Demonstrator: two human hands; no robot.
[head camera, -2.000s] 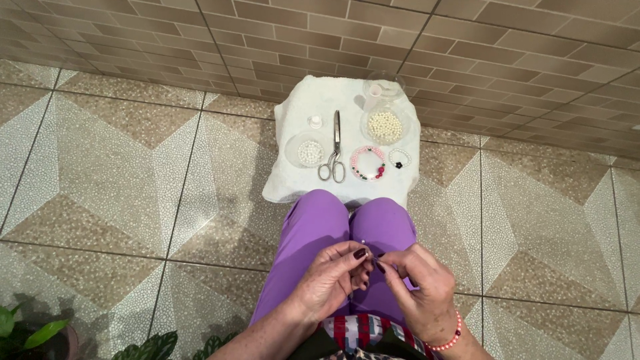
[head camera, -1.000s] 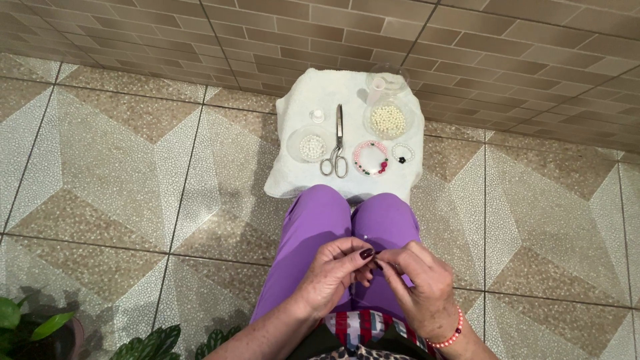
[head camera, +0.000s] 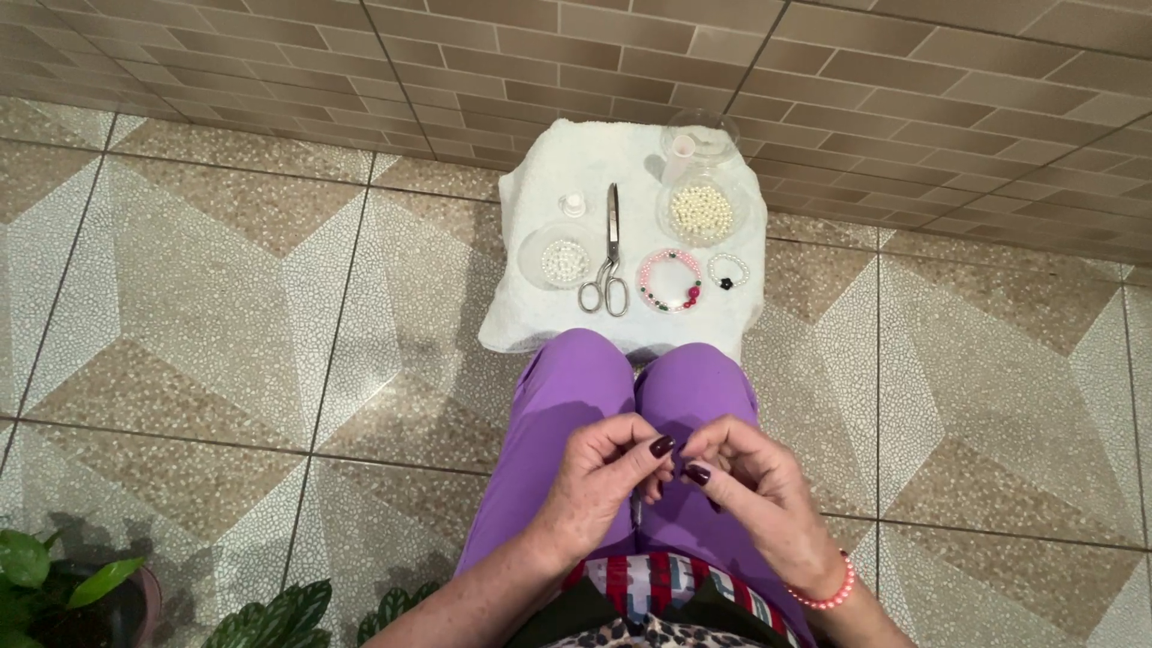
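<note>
Over the lap my left hand (head camera: 601, 486) and my right hand (head camera: 754, 495) face each other, thumb against forefinger on each; whatever thin or small thing lies between the fingertips is too fine to make out. A coral bead bracelet (head camera: 832, 589) circles my right wrist. Beyond the knees, on a white towel (head camera: 531, 315), lie metal scissors (head camera: 613, 256), blades away from me. Left of them is a clear dish of white beads (head camera: 564, 262). To their right are a dish of cream pearl beads (head camera: 701, 211), a pink, red and green bead bracelet (head camera: 670, 281) and a small white bead ring with a black flower (head camera: 727, 277).
A small white spool-like item (head camera: 572, 204) and a pale pink tube (head camera: 681, 155) stand on the towel near a clear lid (head camera: 711, 135). The tiled wall (head camera: 540, 63) rises behind. Potted plants (head camera: 81, 585) are at the lower left.
My hands have moved slightly apart; earlier their fingertips were closer together, with a tiny pale bead near them. The things on the towel lie as before.
</note>
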